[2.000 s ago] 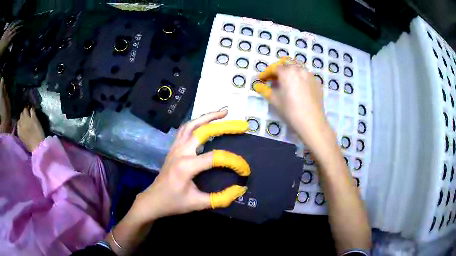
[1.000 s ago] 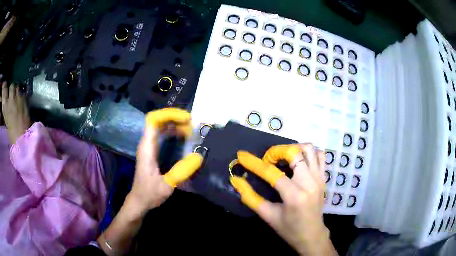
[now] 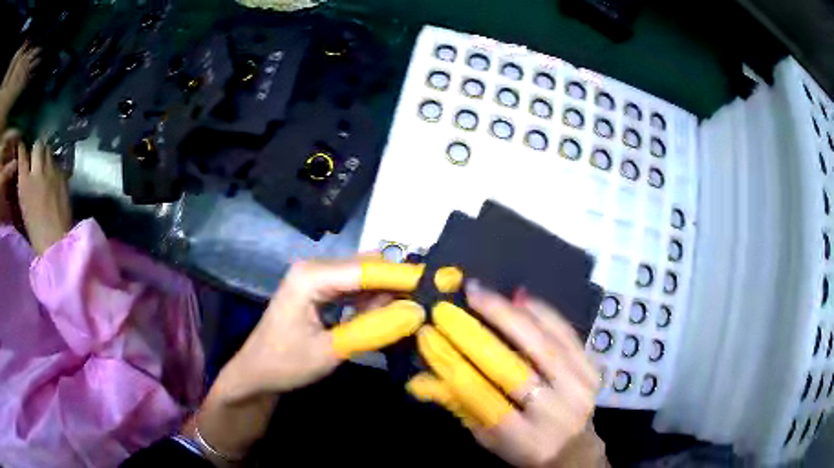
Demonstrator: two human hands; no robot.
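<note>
A flat matt black panel (image 3: 530,256) with a notched edge is held over the lower left part of the white foam parts tray (image 3: 539,192). My left hand (image 3: 311,320), with yellow-orange finger cots, grips the panel's left part between thumb and finger. My right hand (image 3: 512,375), also in finger cots, has its fingertips against the panel near the left fingertips and is partly blurred. The ring part at the fingertips is hidden. The tray holds rows of round gold-rimmed ring parts (image 3: 458,153).
A heap of fitted black panels (image 3: 306,187) lies at the left, above clear plastic film (image 3: 219,233). Stacked foam trays (image 3: 745,265) stand at the right. A dark block (image 3: 599,16) is beyond the tray. A person in pink (image 3: 101,338) sits at the left, hands near the heap.
My left hand has come back to the panel and taken hold of it. The panel has tilted and turned, and my right hand stays at it. Earlier, my right hand was at the tray's rings.
</note>
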